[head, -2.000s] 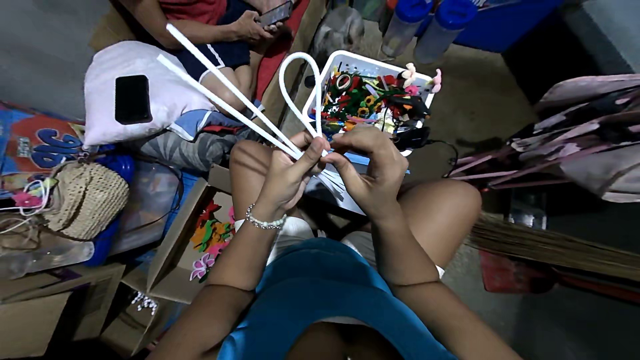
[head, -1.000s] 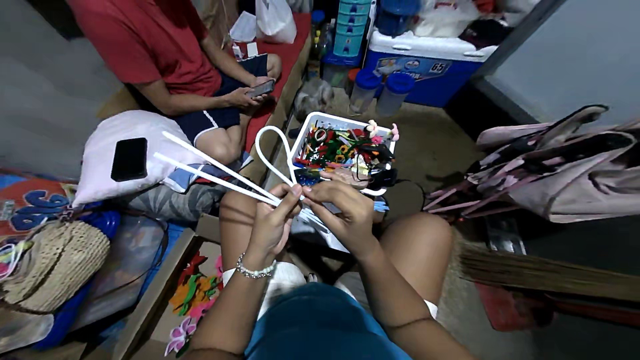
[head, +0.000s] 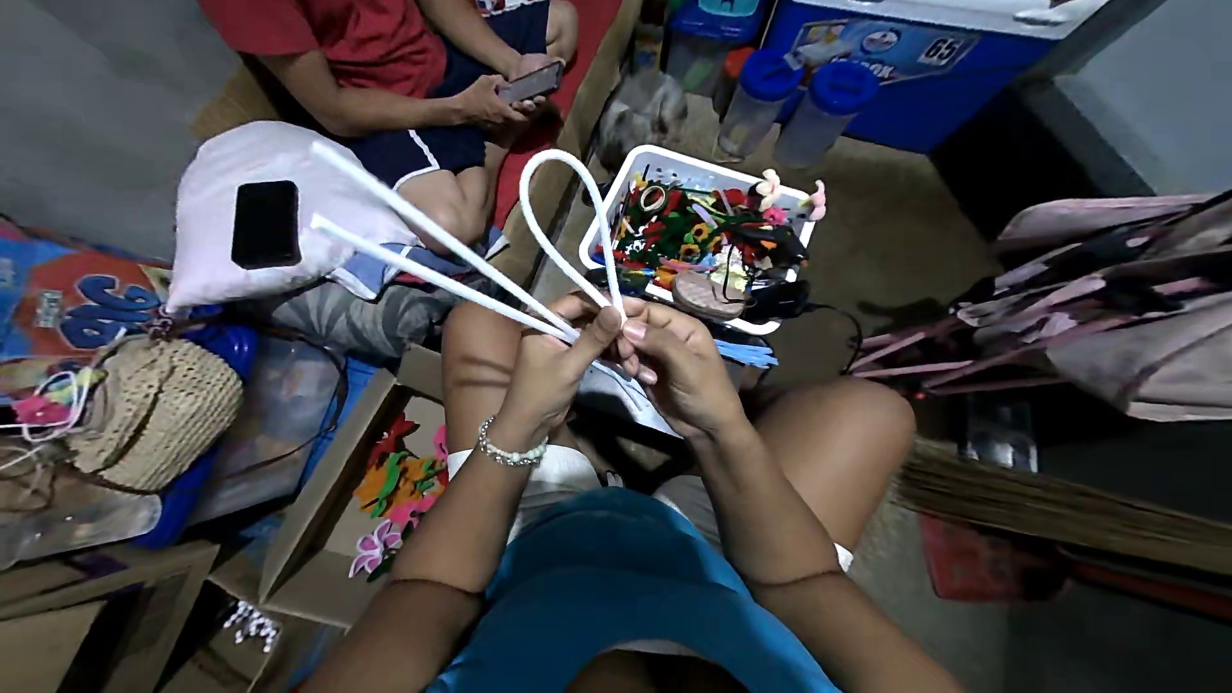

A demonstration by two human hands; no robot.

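Observation:
White fuzzy stems, apparently pipe cleaners (head: 438,234), are held between both hands above my lap. My left hand (head: 568,361), with a bead bracelet at its wrist, pinches them where they cross. Two long straight ends point up and left from it. One stem is bent into an upright loop (head: 561,159) that rises from the fingertips. My right hand (head: 679,361) grips the base of the loop, its fingertips touching those of the left. More white ends stick out below the fingers, partly hidden.
Ahead, a white basket (head: 602,207) holds colourful craft pieces. A cardboard box (head: 332,481) with fuzzy flowers lies left. A pillow (head: 217,207) bears a phone (head: 266,223). Another person (head: 346,67) sits ahead left, holding a phone. A broom (head: 1049,500) and folded pink-edged fabric (head: 1126,318) are right.
Both hands still hold the white stems, with the loop standing up as before. The view has shifted between frames. No other plain change shows.

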